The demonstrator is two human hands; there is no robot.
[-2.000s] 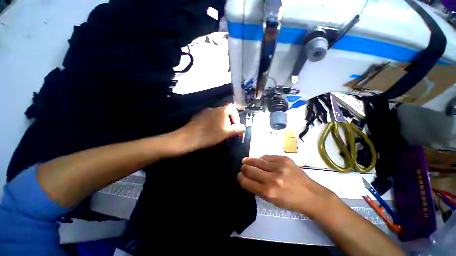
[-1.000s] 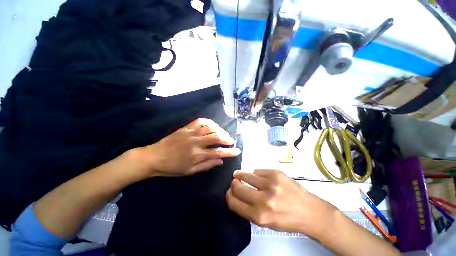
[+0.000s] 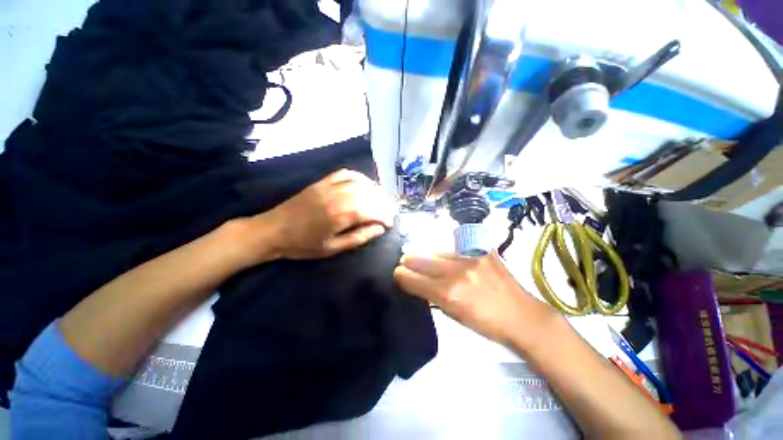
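Note:
A black garment piece (image 3: 318, 318) lies on the machine bed and hangs over the table's front edge. Its right edge runs up to the needle area (image 3: 412, 202) of the white sewing machine (image 3: 549, 51). My left hand (image 3: 330, 215) presses on the fabric just left of and in front of the needle, fingers bent. My right hand (image 3: 455, 288) pinches the fabric's right edge a little nearer to me. The exact fingertip contact is hidden by the hands and glare. The grey-silver dial (image 3: 471, 239) sits right of the needle.
A heaped black garment pile (image 3: 129, 137) covers the left. Yellow-handled scissors (image 3: 582, 271) lie right of the needle by black scraps. A blue pen (image 3: 640, 361), an orange-red pen (image 3: 634, 385) and a purple box (image 3: 697, 344) are at right. A ruler scale (image 3: 524, 394) runs along the front.
Both hands have moved up toward the needle with the fabric edge. The front end of the fabric has shifted forward, uncovering more of the ruler. The camera view has also moved closer.

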